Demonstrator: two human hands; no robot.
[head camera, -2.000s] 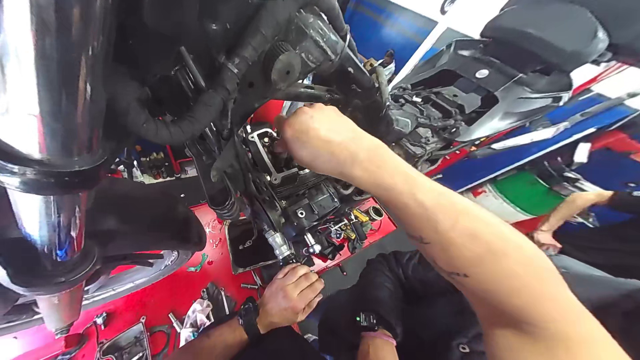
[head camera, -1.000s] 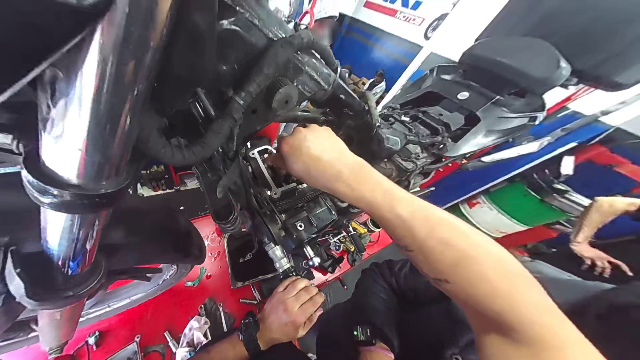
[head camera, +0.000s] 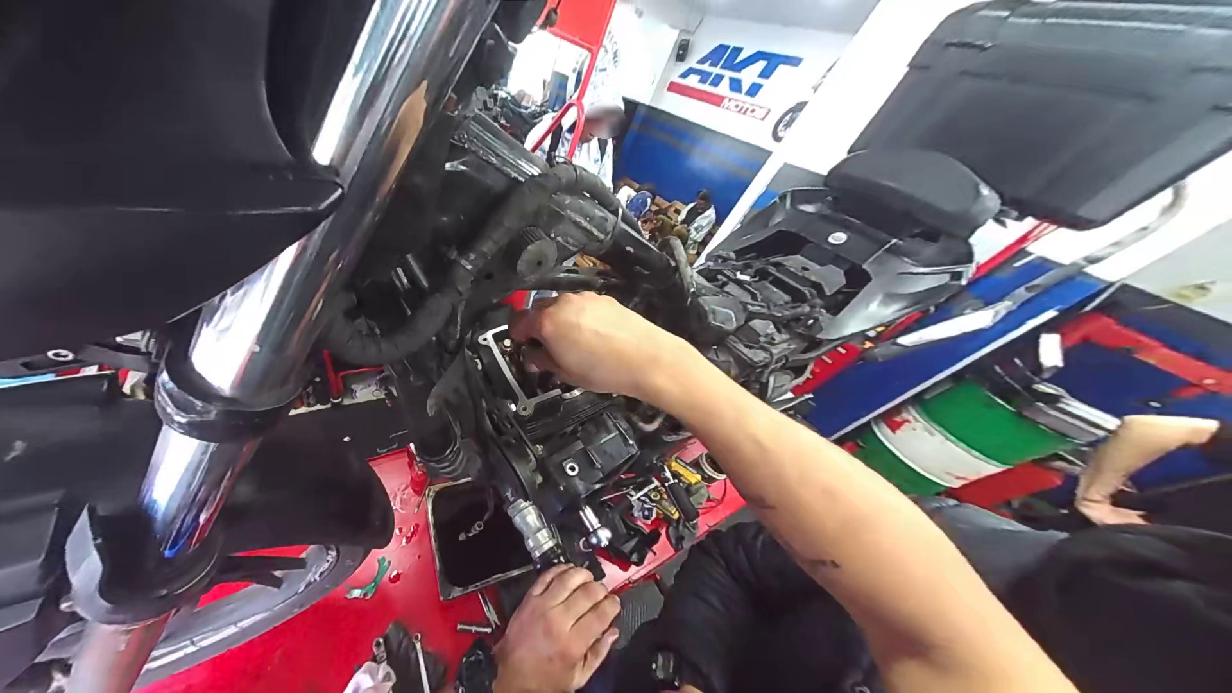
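Observation:
My right hand (head camera: 577, 342) reaches from the right into a motorcycle engine's opened top, beside a pale metal gasket rim (head camera: 510, 380). Its fingertips lie partly out of sight, so what they hold does not show. Low in the middle, my left hand (head camera: 558, 630) is closed around the dark end of a tool with a silver cylindrical body (head camera: 532, 529), which points up to the engine's lower side. A black engine cover (head camera: 592, 452) lies between the two hands. Near the left hand is a round-ended metal part (head camera: 594, 529).
A chrome fork tube (head camera: 289, 279) crosses the left side. On the red bench (head camera: 279, 626) lie a black tray (head camera: 476, 539) and wrenches (head camera: 421, 664). Small tools (head camera: 664, 496) lie near the engine. At the right are a co-worker's hand (head camera: 1107, 481) and a green-and-white drum (head camera: 962, 438).
The view has tilted, showing more of the wall and the background. Both my hands stay at the same places on the engine and tool. The co-worker's hand at the right has changed its pose.

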